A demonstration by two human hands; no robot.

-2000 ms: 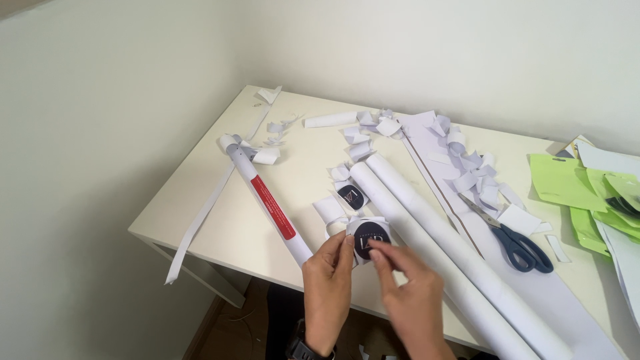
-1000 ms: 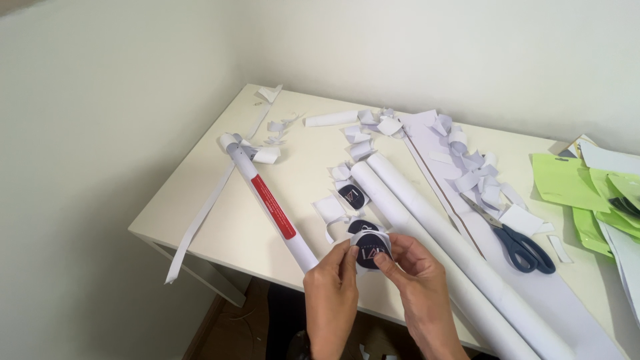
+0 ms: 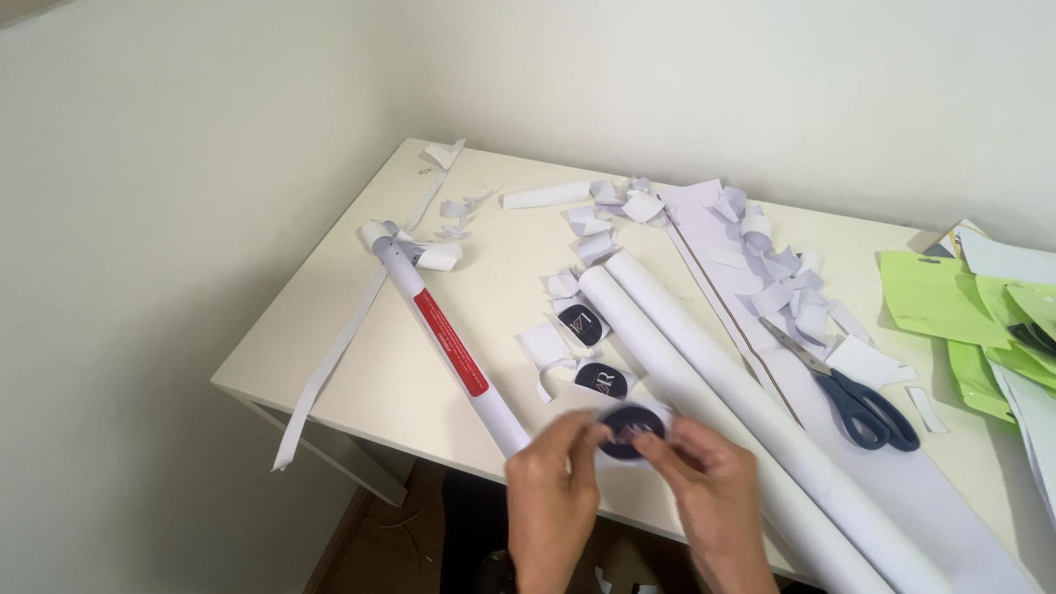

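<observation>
Between my left hand (image 3: 557, 487) and my right hand (image 3: 709, 487), a round dark sticker on white backing paper (image 3: 631, 431) is pinched by both sets of fingertips, a little blurred. Just beyond it on the table lies a second dark round sticker (image 3: 601, 380), with another dark sticker (image 3: 582, 325) farther back. A white paper tube with a red label (image 3: 451, 342) runs up to my left hand. To the right of the stickers, two long white paper rolls (image 3: 709, 388) lie side by side, partly behind my right hand.
Dark-handled scissors (image 3: 858, 404) lie on a flat white sheet (image 3: 899, 487) at the right. Curled paper scraps (image 3: 775, 264) are scattered at the back, and a long paper strip (image 3: 330, 371) hangs over the left edge. Green plastic pouches (image 3: 940, 297) are at the far right of the white table (image 3: 330, 289).
The held sticker and both hands have moved slightly nearer the table's front edge. The dark sticker just beyond them, partly covered one second ago, now shows fully.
</observation>
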